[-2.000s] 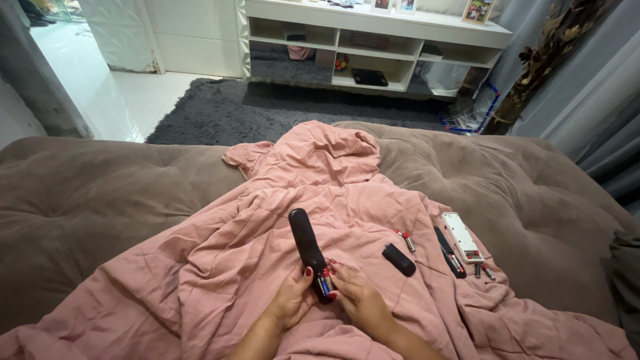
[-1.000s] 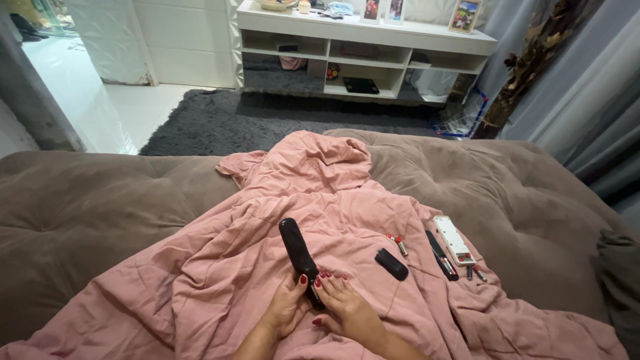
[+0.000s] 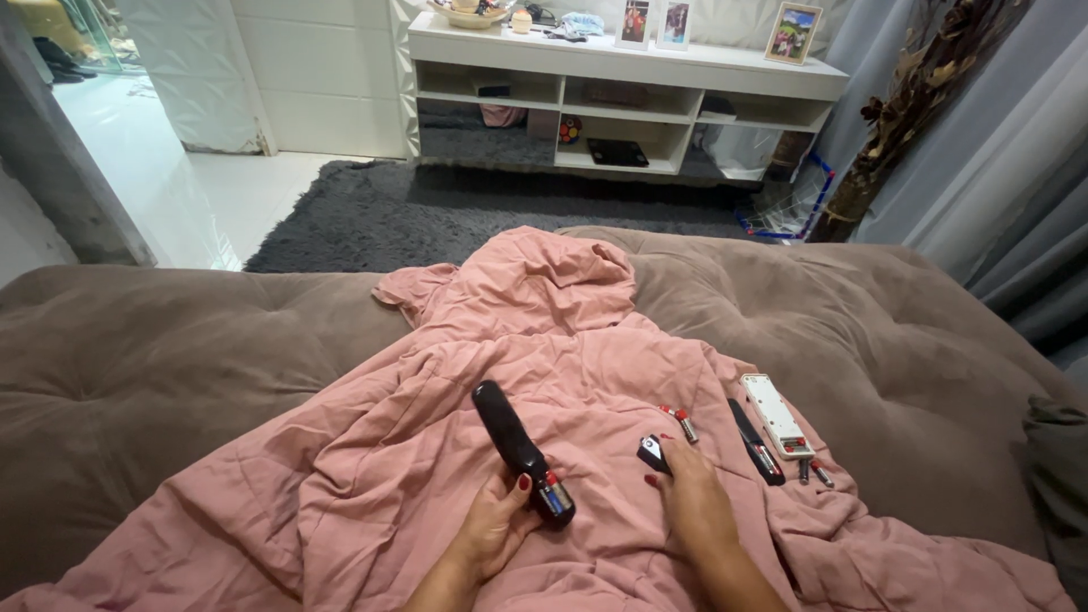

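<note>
My left hand (image 3: 500, 520) holds the lower end of a black remote control (image 3: 515, 438), back side up, with batteries (image 3: 556, 493) showing in its uncovered compartment. To the right, my right hand (image 3: 693, 489) grips a small black battery cover (image 3: 653, 454) by its edge, just above the pink blanket (image 3: 408, 425). Loose red-ended batteries (image 3: 685, 423) lie beyond that hand. Farther right are a second black remote (image 3: 755, 442) with batteries showing and a white remote (image 3: 775, 415), its compartment uncovered. More loose batteries (image 3: 821, 473) rest below the white one.
The blanket lies over a brown tufted sofa (image 3: 807, 297). Past it are a dark shaggy rug (image 3: 357, 212) and a white console (image 3: 629, 61) with framed photos. Dried branches (image 3: 884, 144) and grey curtains (image 3: 960, 144) stand at right, and dark cloth (image 3: 1058, 476) lies at the right edge.
My right hand has left the remote, moved right and taken hold of the battery cover, which lay on the blanket before. My left hand still holds the remote.
</note>
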